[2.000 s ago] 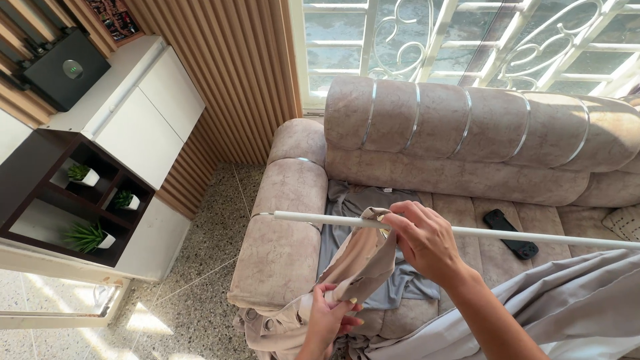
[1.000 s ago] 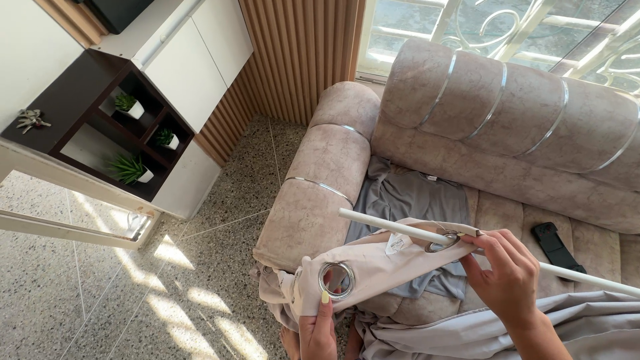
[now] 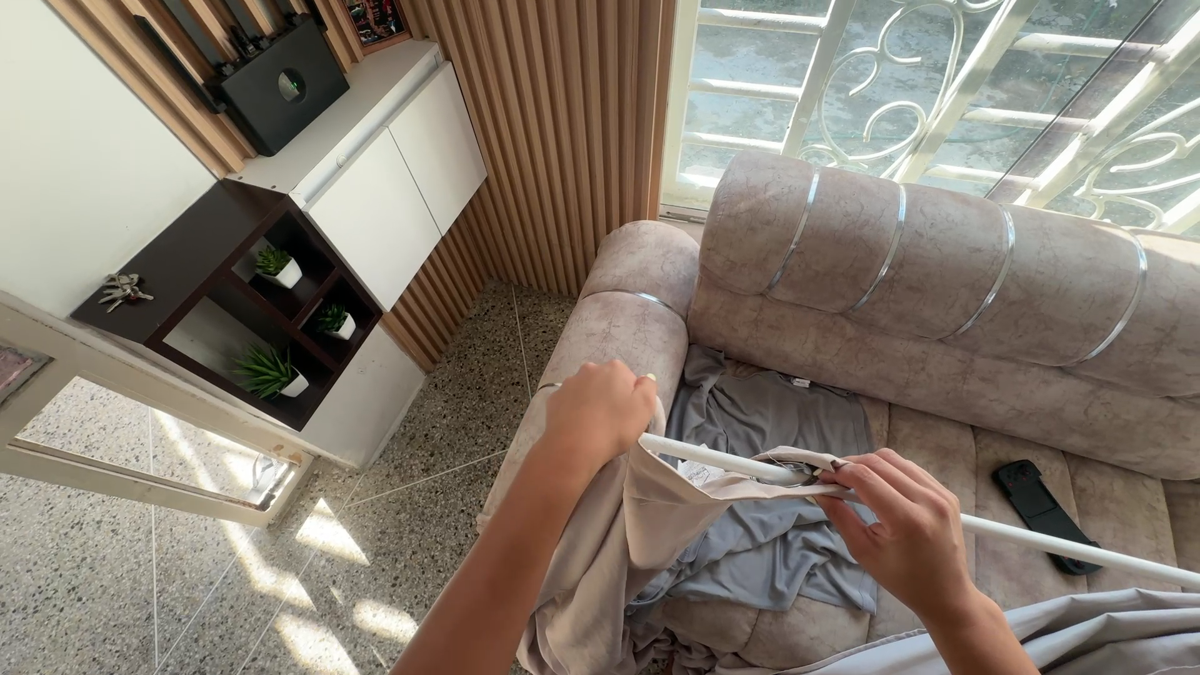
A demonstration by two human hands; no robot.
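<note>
A white curtain rod [image 3: 1059, 545] runs across the sofa toward the right edge. My right hand [image 3: 900, 525] pinches the beige grommet curtain [image 3: 675, 506] at a metal ring [image 3: 797, 472] that encircles the rod. My left hand [image 3: 600, 412] is closed at the rod's left end, above the curtain's top edge; its fingers face away, and whether they grip the cloth or the rod is hard to tell. The curtain hangs below both hands, in front of the armrest. More gathered grey-beige fabric [image 3: 1087, 637] lies at the lower right.
A beige sofa [image 3: 900, 328] holds a grey garment [image 3: 759, 403] and a black handheld device [image 3: 1041, 516]. At left stand a dark shelf [image 3: 187, 253] with potted plants and keys [image 3: 124, 291], a white cabinet [image 3: 384, 216] and a glazed door frame [image 3: 141, 450]. A barred window [image 3: 872, 84] is behind the sofa.
My left hand has moved up to the rod's left end; a second earlier it held a loose metal ring lower down. My right hand remains by the ring on the rod.
</note>
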